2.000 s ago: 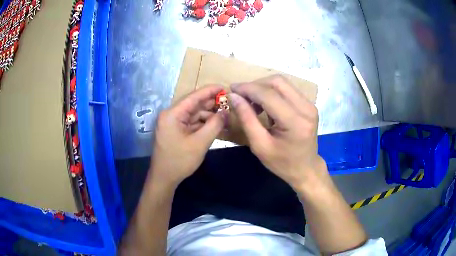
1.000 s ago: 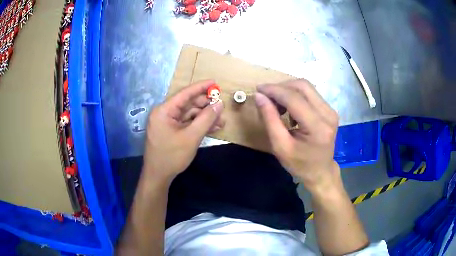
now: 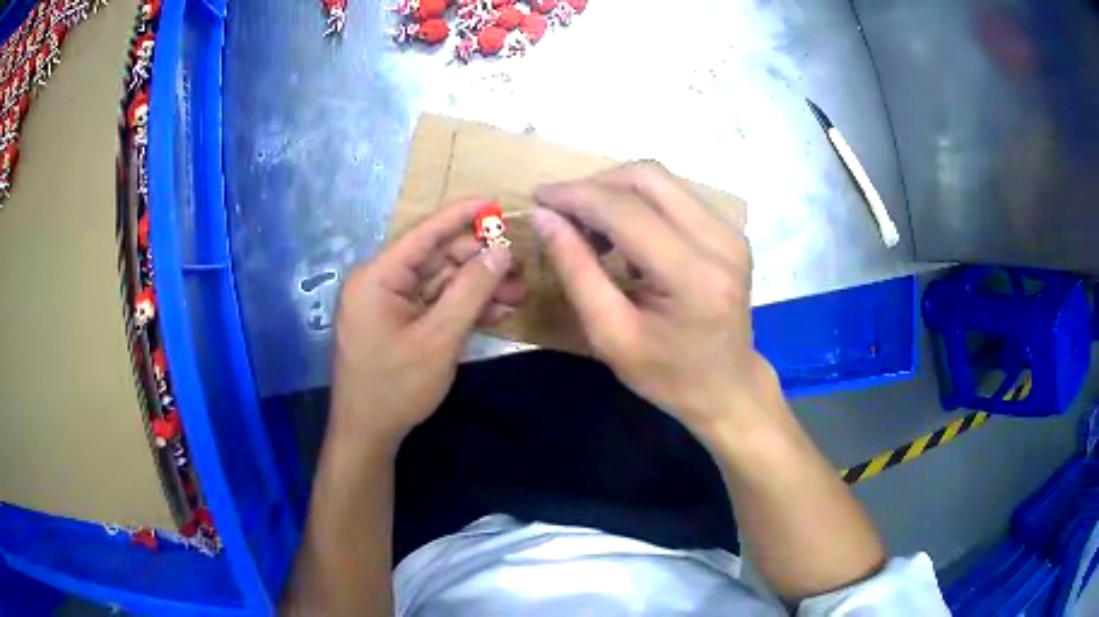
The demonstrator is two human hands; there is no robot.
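Note:
My left hand (image 3: 416,301) holds a small doll figure (image 3: 491,227) between thumb and fingertips, its round red hair and pale face showing upright; its lower body is hidden by the fingers. My right hand (image 3: 657,283) pinches a thin pale stick (image 3: 519,213), whose tip points left and reaches close to the doll's head; I cannot tell whether it touches. Both hands are above the tan cardboard pad (image 3: 512,157). The small round pot is not visible, as my right hand covers that part of the pad.
A heap of red-and-white figures (image 3: 492,24) lies behind the pad, with one figure apart (image 3: 334,15). A blue crate (image 3: 205,313) with a cardboard sheet (image 3: 72,277) stands left. A white-handled knife (image 3: 862,181) lies right. A blue bin (image 3: 838,338) and a blue stool (image 3: 1010,341) are lower right.
My right hand moved away to the right, uncovering the small white pot, then came back left to the doll, covering the pot. My left hand kept hold of the doll.

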